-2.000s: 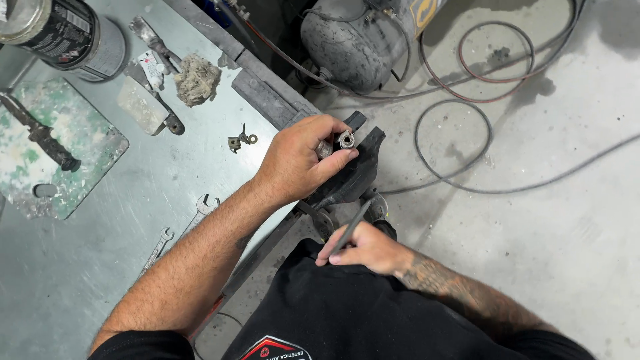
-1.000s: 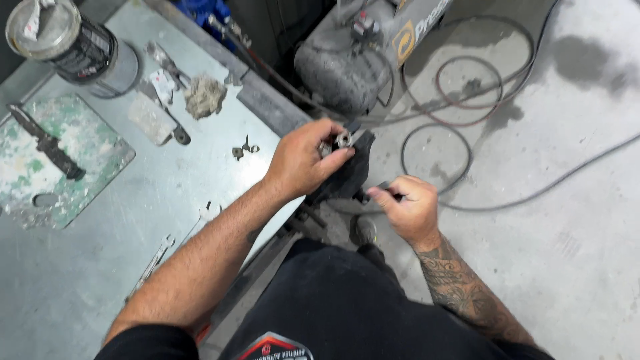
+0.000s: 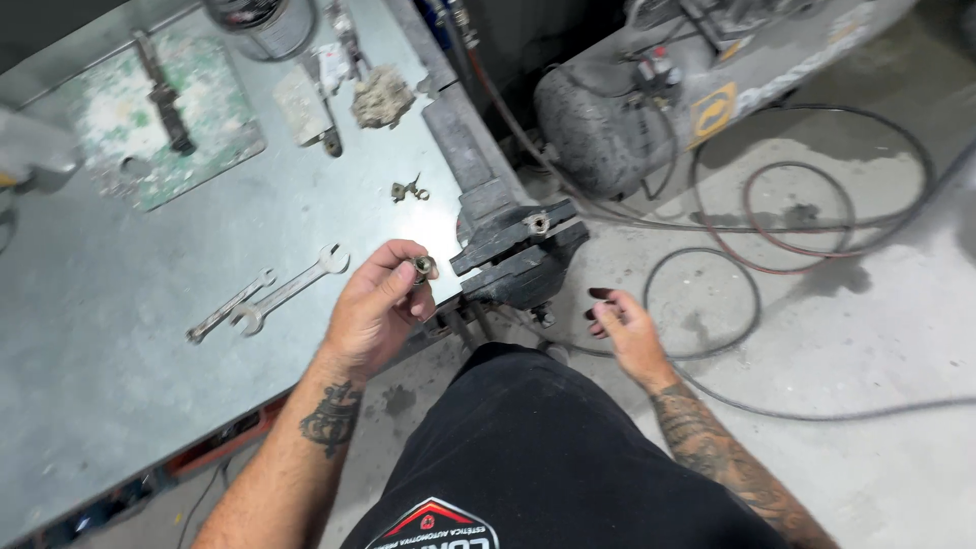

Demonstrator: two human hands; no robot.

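Between the thumb and fingers of my left hand [image 3: 381,293] is a small hollow metal fitting [image 3: 421,267], its open end facing up. A bench vise [image 3: 518,263] at the table's corner lies between my hands, and another round metal piece [image 3: 538,223] sits at its jaws. My right hand [image 3: 621,328] is off the vise's right side, over the floor, with fingers apart, dark smudges on the fingertips and nothing seen in it. Small metal parts [image 3: 410,189] lie on the tabletop behind my left hand.
Two wrenches [image 3: 293,290] [image 3: 232,305] lie on the metal table [image 3: 152,427]. Farther back are a stained board [image 3: 229,145] bearing a dirty tool [image 3: 166,107], a scraper [image 3: 305,107], a crumpled lump [image 3: 383,97] and a can [image 3: 267,27]. An air compressor [image 3: 595,130] and coiled hoses [image 3: 701,358] occupy the floor.
My left hand has moved off the vise toward the table with a fitting in it. My right hand, which held a thin tool two seconds ago, has moved right and opened.
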